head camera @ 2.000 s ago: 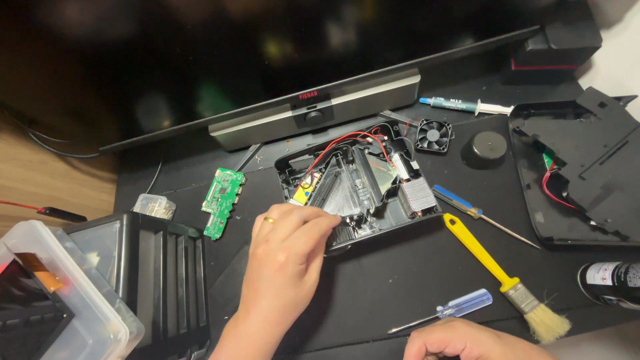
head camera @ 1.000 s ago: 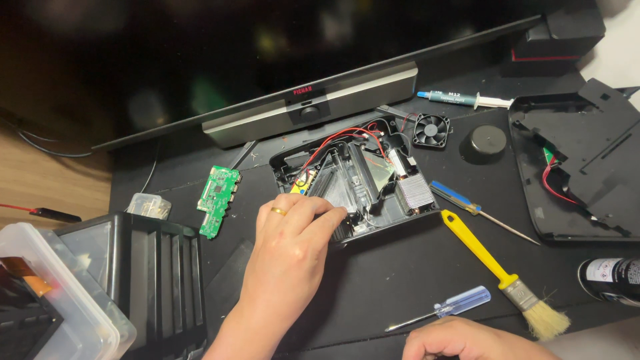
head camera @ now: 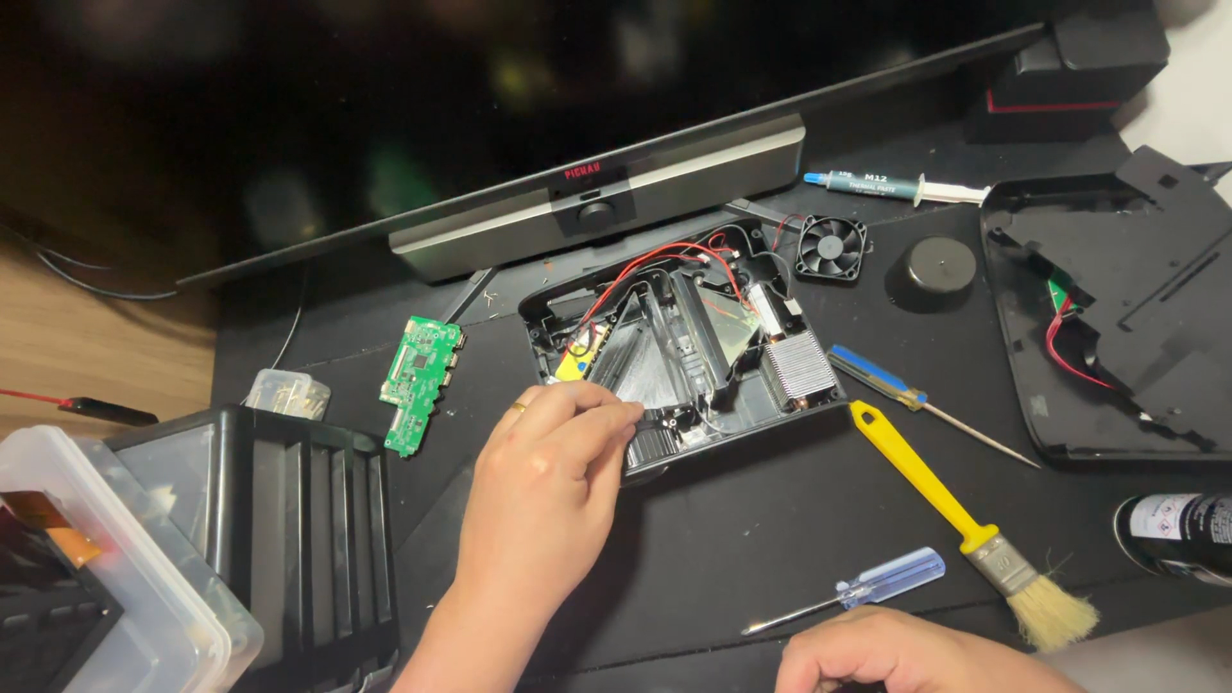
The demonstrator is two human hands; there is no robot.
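My left hand (head camera: 553, 472), with a ring on one finger, is at the front left of an opened black device housing (head camera: 741, 428). Its thumb and fingertips meet over the inside edge; whether they pinch something small cannot be told. Inside the housing are red wires (head camera: 664, 248), a finned metal heatsink (head camera: 801, 368), an angled clear panel (head camera: 654, 371) and a yellow part (head camera: 580, 358). My right hand (head camera: 866, 654) rests at the bottom edge with fingers curled, partly out of view. Just beyond it lies a screwdriver with a clear blue handle (head camera: 893, 577).
A green circuit board (head camera: 421, 375) lies left of the housing, near black and clear plastic bins (head camera: 226, 616). To the right are a small fan (head camera: 831, 248), a thermal paste syringe (head camera: 890, 187), a round black cap (head camera: 938, 265), another screwdriver (head camera: 871, 375), a yellow-handled brush (head camera: 919, 472) and a black cover (head camera: 1136, 385).
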